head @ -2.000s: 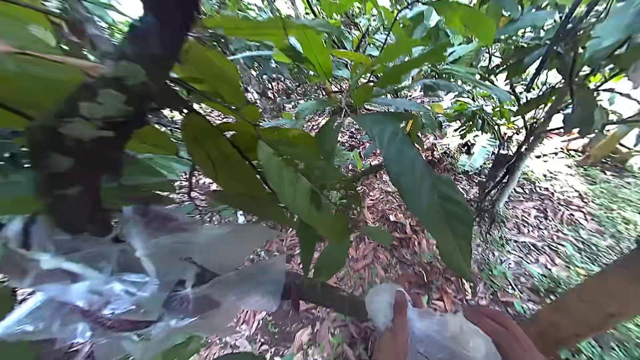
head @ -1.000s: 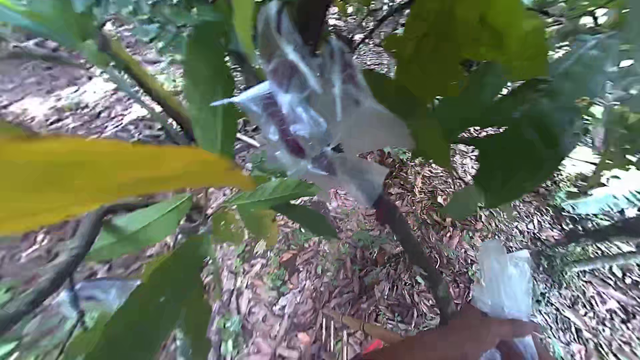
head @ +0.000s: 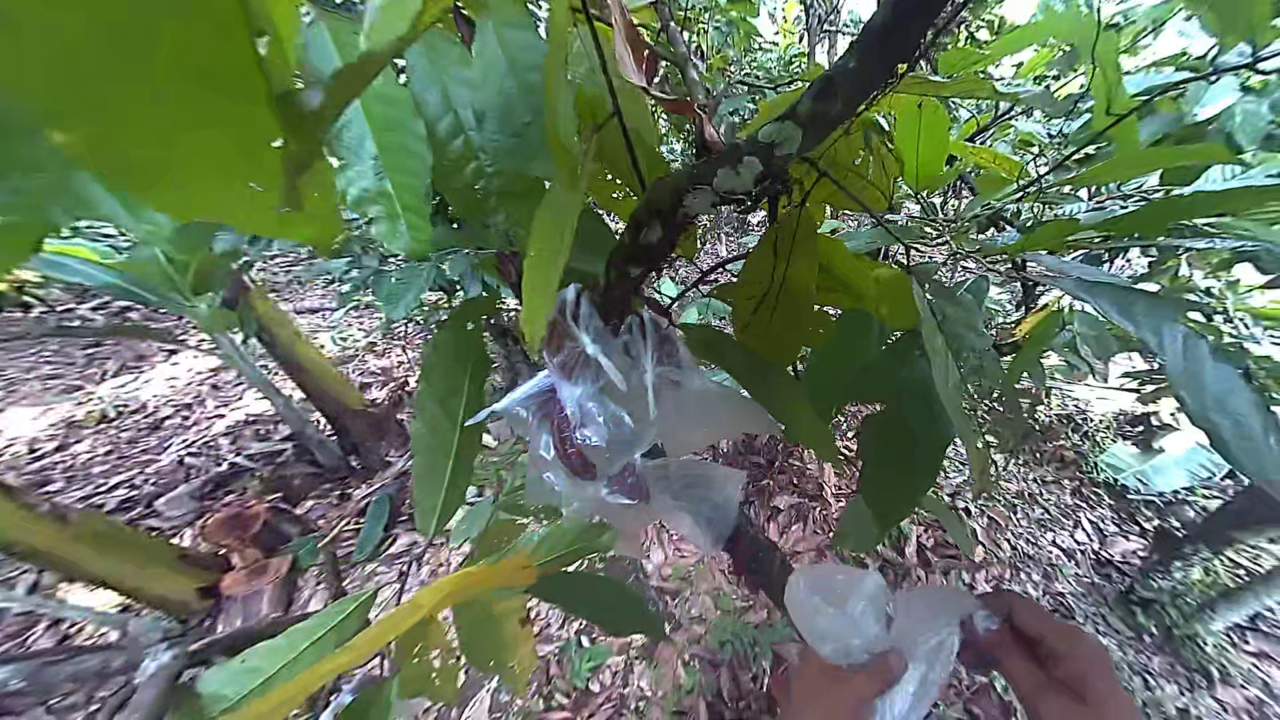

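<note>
My left hand (head: pixel 838 686) grips a crumpled clear plastic bag (head: pixel 915 630) at the lower right, its fingertips pinching the bag's middle. At the bag's right edge, my right hand (head: pixel 1050 655) has its fingers closed on the plastic. Up and left of both hands, clear plastic bags (head: pixel 640 420) enclose dark red pods (head: pixel 570 440) against a dark tree branch (head: pixel 650 235). How these bags are fastened is hard to tell. The lower part of the bag in my hands runs out of view.
Large green leaves (head: pixel 450 420) hang around the wrapped pods, and a yellow leaf (head: pixel 430 620) crosses the lower left. A mossy branch (head: pixel 100 550) lies at the left. Dry leaf litter (head: pixel 330 300) covers the ground. More foliage fills the right side.
The view has swung considerably. One second ago one hand showed clearly at the loose bag; now both hands show on it, and the bag is spread between them.
</note>
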